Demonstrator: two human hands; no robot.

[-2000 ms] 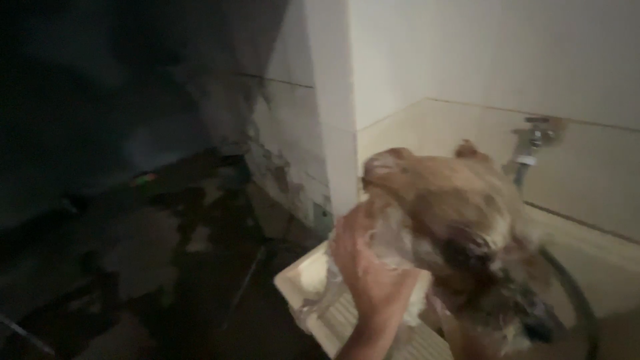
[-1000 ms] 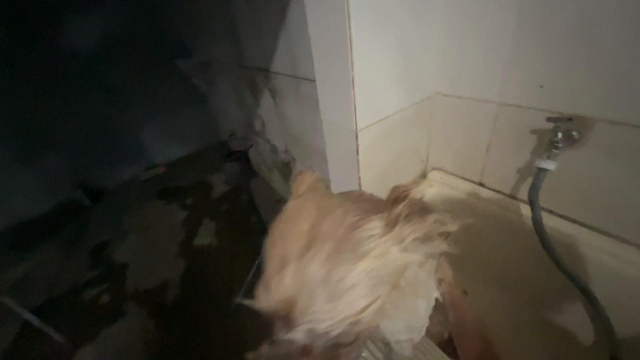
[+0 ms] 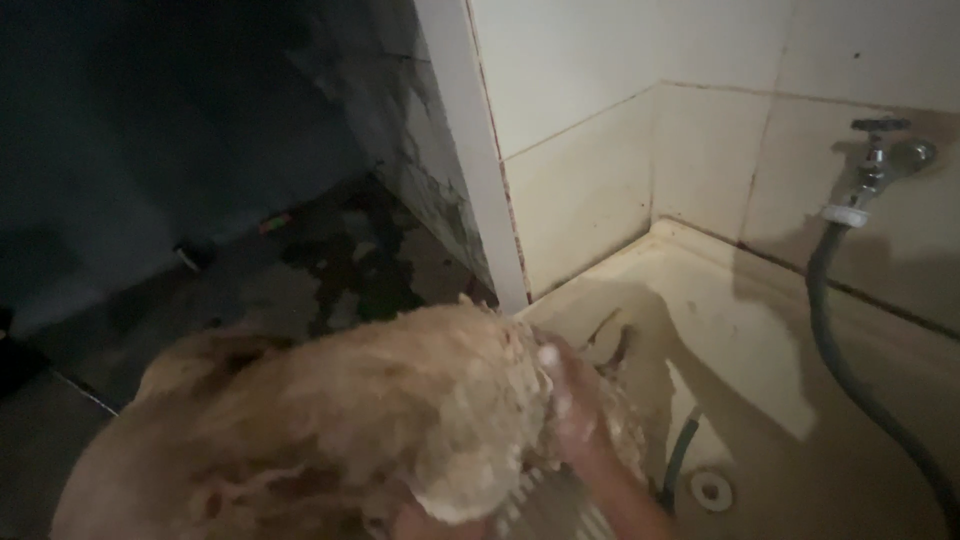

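A wet, tan-furred dog (image 3: 322,420) fills the lower left and centre, its coat matted and partly blurred. Pale lather (image 3: 469,480) clings to the end of its body nearer the basin. My right hand (image 3: 577,409) lies against the fur at that end, foam on its skin; whether its fingers close around anything cannot be told. Only a small part of my left hand (image 3: 439,523) shows at the bottom edge, below the lathered fur, its fingers hidden. Beneath my right forearm is a ribbed, pale surface (image 3: 551,506), partly covered by the dog.
At right, a metal tap (image 3: 874,161) on the tiled wall feeds a grey hose (image 3: 829,322). The hose runs down over a cream basin (image 3: 742,337), where a white ring (image 3: 711,490) and another hose piece (image 3: 681,457) lie. A wall edge (image 3: 476,165) separates this from the dark, wet floor (image 3: 360,262).
The dog has shifted and turned, and its body now stretches across the lower left. More of the basin shows behind it. Foam-marked fingers of my right hand now show on its fur.
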